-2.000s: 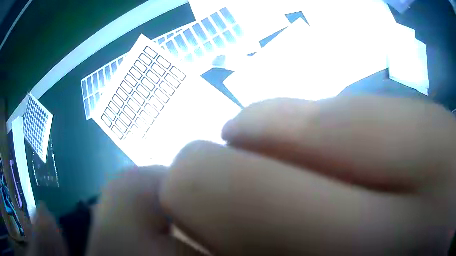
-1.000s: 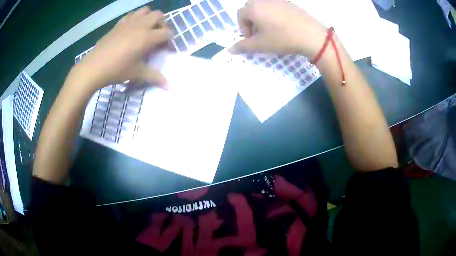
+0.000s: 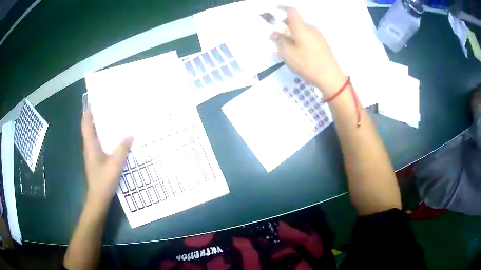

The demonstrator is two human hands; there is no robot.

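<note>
The white label sheet with black-outlined rectangles (image 3: 174, 174) lies at centre left, its upper half blank. My left hand (image 3: 103, 161) holds its left edge, thumb on top and fingers along or under the edge. My right hand (image 3: 308, 50), with a red cord at the wrist, is over the bright white papers at the top. Its fingertips are blurred beside a small dark patch (image 3: 271, 20); I cannot tell if they hold it. A sheet with rows of round dark marks (image 3: 303, 97) lies partly below this hand. The silver-grey label sheet (image 3: 213, 64) lies between the sheets.
White papers (image 3: 350, 31) spread across the top. Small white sheets (image 3: 403, 97) lie at the right, below a translucent bottle (image 3: 399, 26). A small-symbol sheet (image 3: 30, 132) lies far left. White and yellow pieces (image 3: 474, 45) are at upper right. Part of a person in grey (image 3: 451, 174) shows right.
The outlined label sheet has turned, its printed rows now nearer me. My left hand has moved down to its left edge. My right hand has moved away from the silver-grey sheet to the right.
</note>
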